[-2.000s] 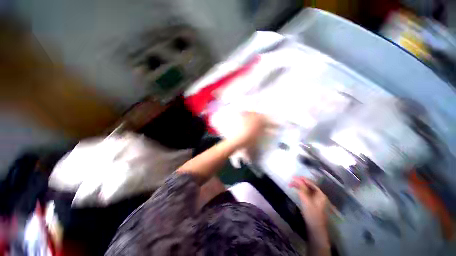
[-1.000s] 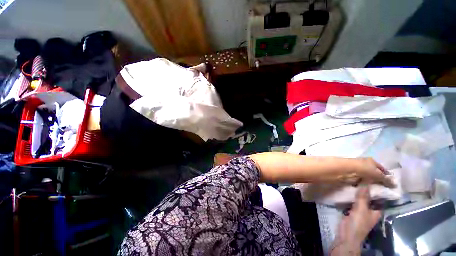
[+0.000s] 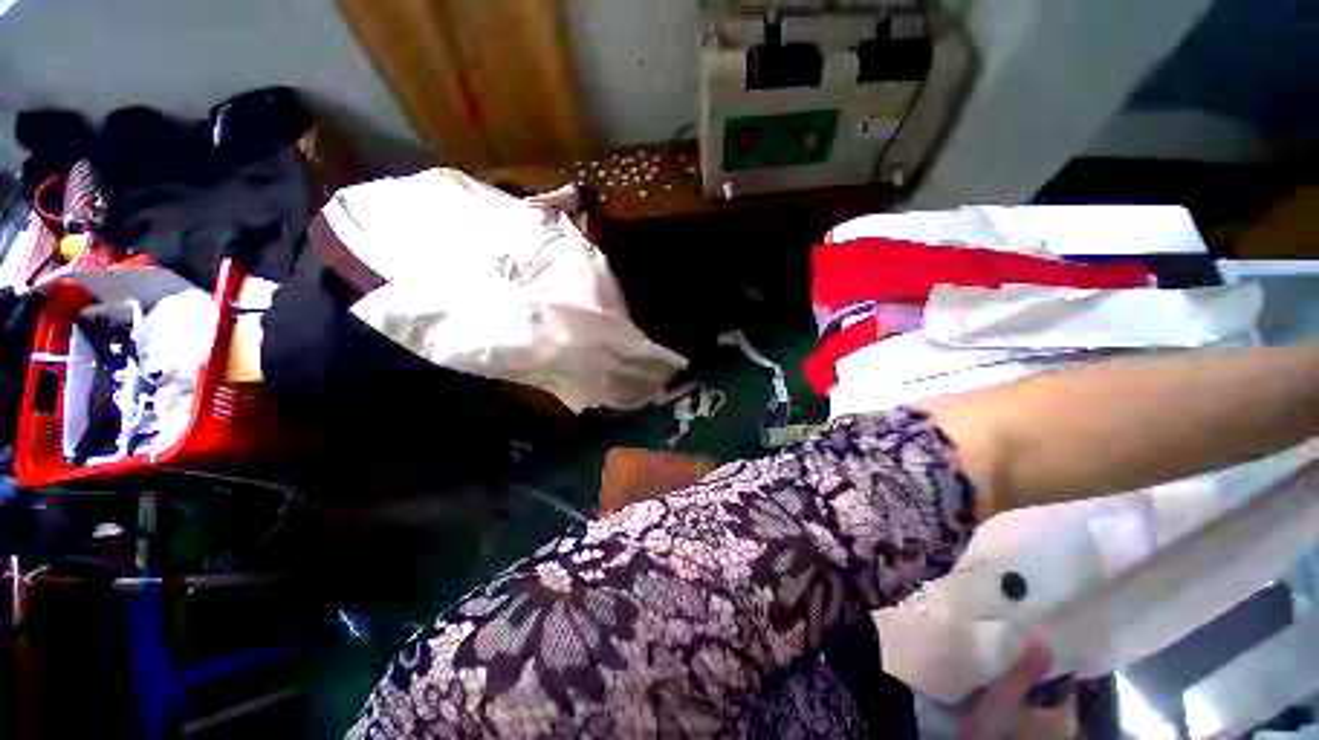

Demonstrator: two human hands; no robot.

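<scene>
A long white fabric piece [image 3: 955, 614] lies across the table at lower right, with a round dark spot on it. My left forearm reaches over it to the right edge, where my left hand is cut off. My right hand [image 3: 1024, 706] is low in the picture, its fingers at the near edge of the fabric beside a small dark thing; its grip is unclear. A stack of white cut pieces [image 3: 1092, 315] with a red fabric band [image 3: 984, 268] lies beyond my left arm. Shiny metal of the machine [image 3: 1201, 662] shows at lower right.
A cream fabric pile [image 3: 506, 282] sits left of the table. A red plastic basket [image 3: 217, 383] with white and dark cloth stands at far left, with black fabric [image 3: 203, 188] behind it. A control box [image 3: 810, 130] stands by the wall. White scraps [image 3: 760, 362] lie on the floor.
My left arm has stretched far to the right and its hand has left the picture. The white fabric now lies extended along the table. My right hand is lower and mostly cut off.
</scene>
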